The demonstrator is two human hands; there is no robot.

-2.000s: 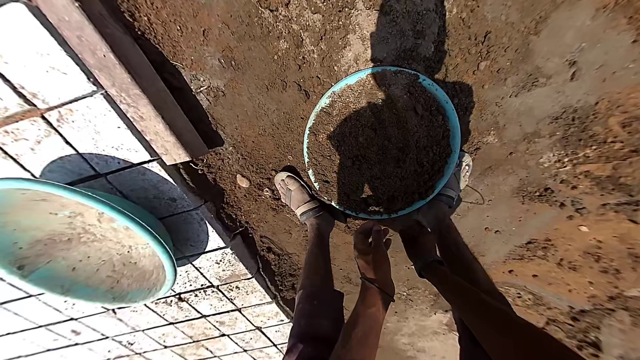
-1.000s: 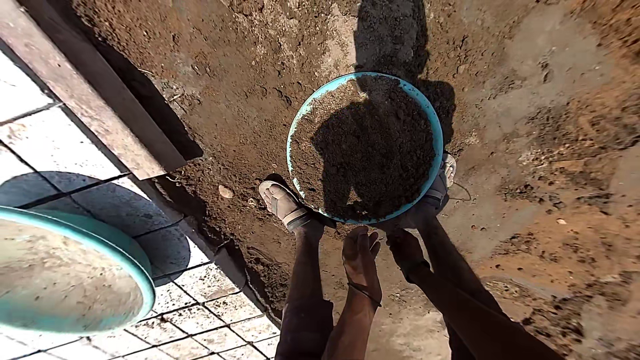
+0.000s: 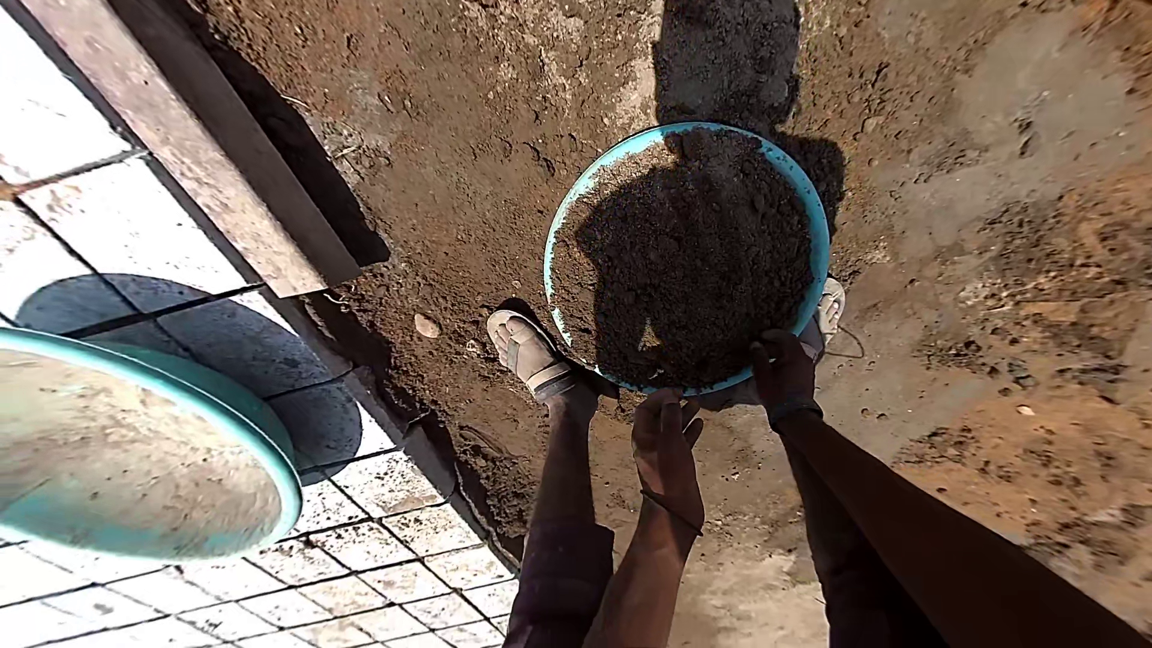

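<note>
A round turquoise plastic basin filled with dark, crumbly soil stands on the ground between my sandalled feet. My left hand, a thin cord at its wrist, is at the near rim, with its fingers partly bent and a little apart; whether they touch the rim is unclear. At the rim's lower right, my right hand is closed over the edge, its fingertips by the soil. It is in shade and wears a dark band at the wrist.
On the left, a second turquoise basin, smeared with dirt inside, is over white tiles. A long beam lies along the tile edge. A small stone rests on the bare earth by my left foot.
My right hand has moved up from just below the basin onto its rim. My left hand remains close to the near rim. The view has shifted slightly.
</note>
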